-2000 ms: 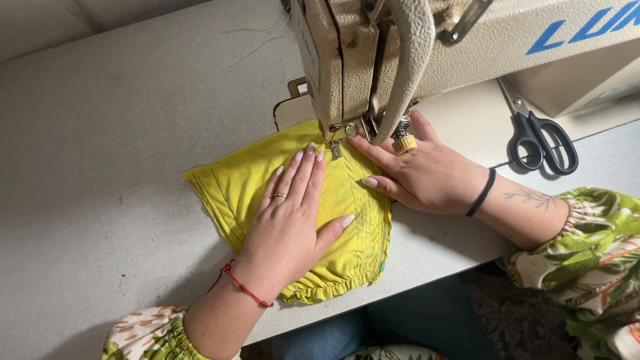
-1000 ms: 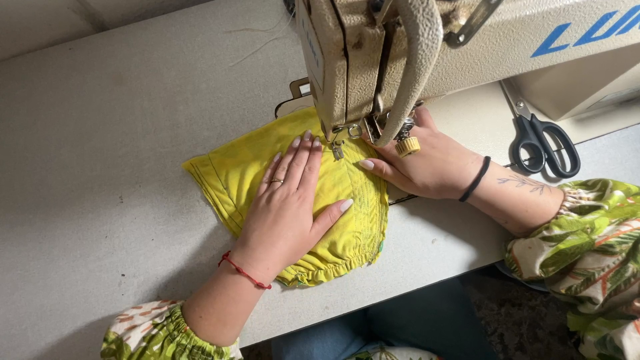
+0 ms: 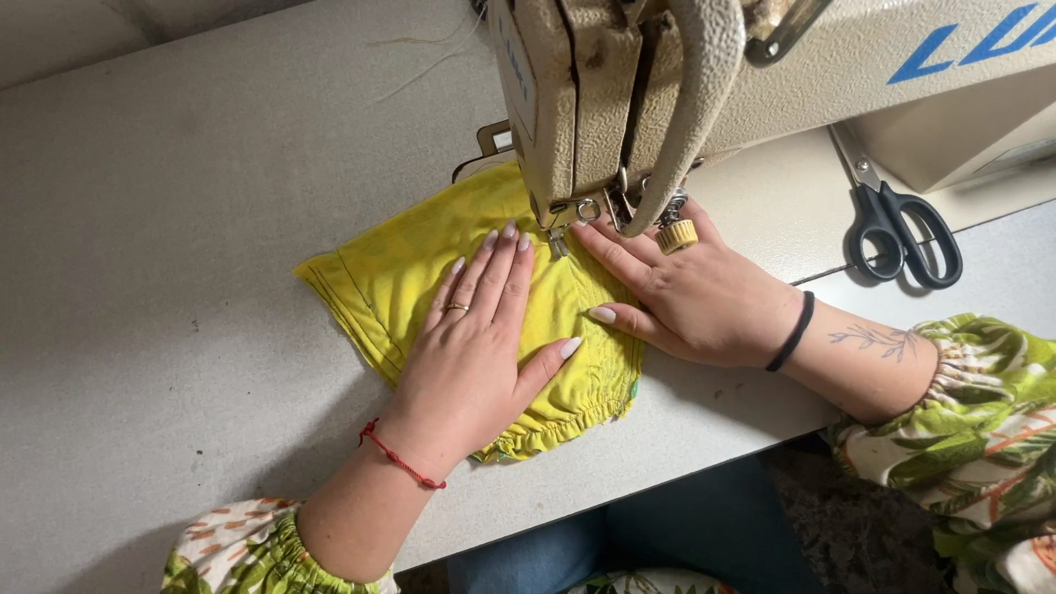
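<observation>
A yellow fabric piece [image 3: 379,280] with a gathered lower edge lies under the presser foot [image 3: 558,244] of a beige sewing machine [image 3: 610,99]. My left hand [image 3: 478,355] rests flat on the cloth, left of the foot, fingers together and thumb spread. On the right side of the foot, my right hand [image 3: 685,289] presses the cloth with its fingers and thumb apart. Its fingertips are close to the foot and partly hidden behind the machine's lever and a ridged yellowish knob [image 3: 676,237]. Neither hand grips the fabric; both lie on top of it.
Scissors with black handles [image 3: 879,223] lie on the machine bed, right of my right hand. Loose threads [image 3: 429,70] lie on the grey tabletop [image 3: 165,272] behind the machine head. The table's front edge runs just below the fabric, above my lap.
The view has shifted slightly. Both hands stay on the yellow fabric beside the presser foot, with no other plain change.
</observation>
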